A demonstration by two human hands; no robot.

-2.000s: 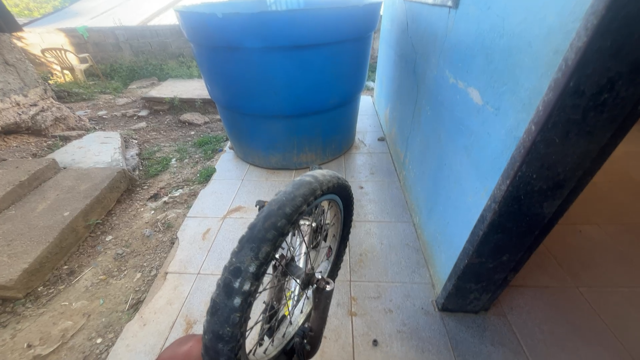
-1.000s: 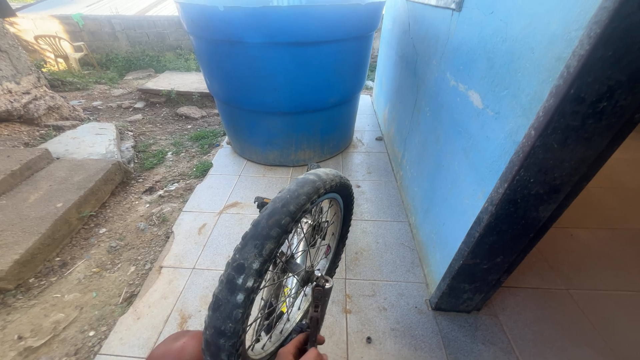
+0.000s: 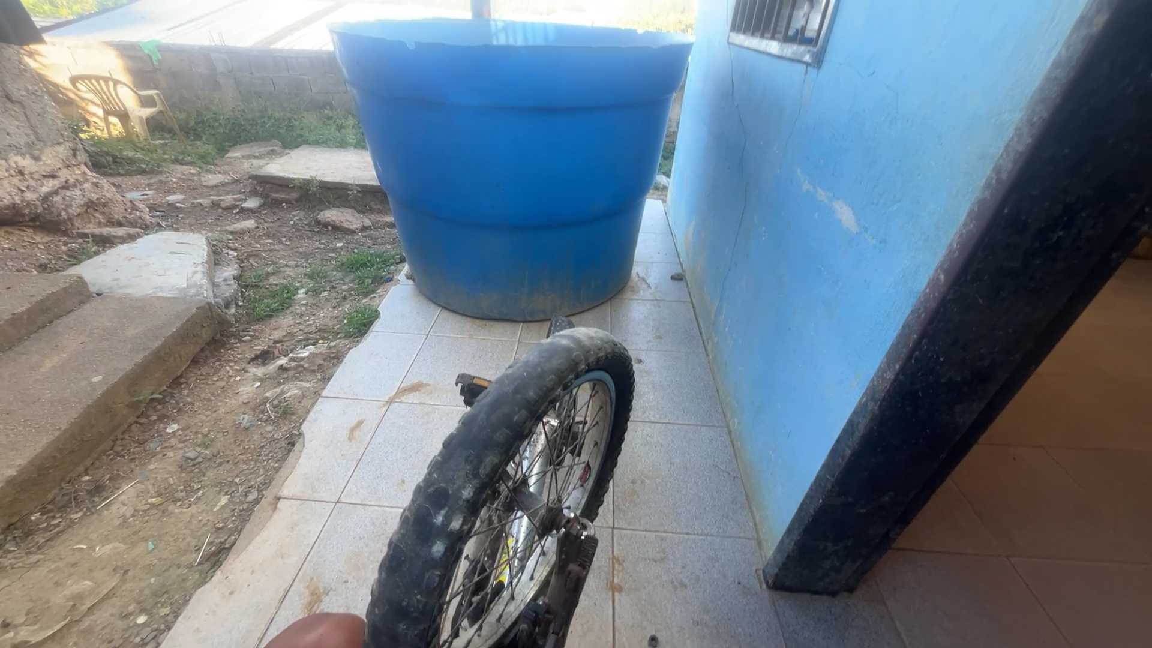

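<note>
A bicycle wheel with a knobby black tyre [image 3: 450,468] stands tilted at the lower middle, its spokes and pale rim facing right. At its hub, a dark metal piece [image 3: 574,549] runs down toward the bottom edge; whether it is frame or tool I cannot tell. Beyond the tyre shows a pedal with an orange reflector [image 3: 472,387]. A rounded patch of bare skin [image 3: 319,632] lies against the tyre's left side at the bottom edge; it could be my left hand or a knee. My right hand is out of view.
A large blue plastic tank [image 3: 513,180] stands on the tiled walkway [image 3: 675,576]. A blue wall [image 3: 810,234] with a dark post [image 3: 954,333] borders the right side. To the left are concrete steps [image 3: 99,369], rubble and dirt; a plastic chair [image 3: 126,106] stands farther back.
One second ago, fingers showed at the bottom edge by the wheel's lower right side; they are now out of view. The wheel keeps about the same place and tilt.
</note>
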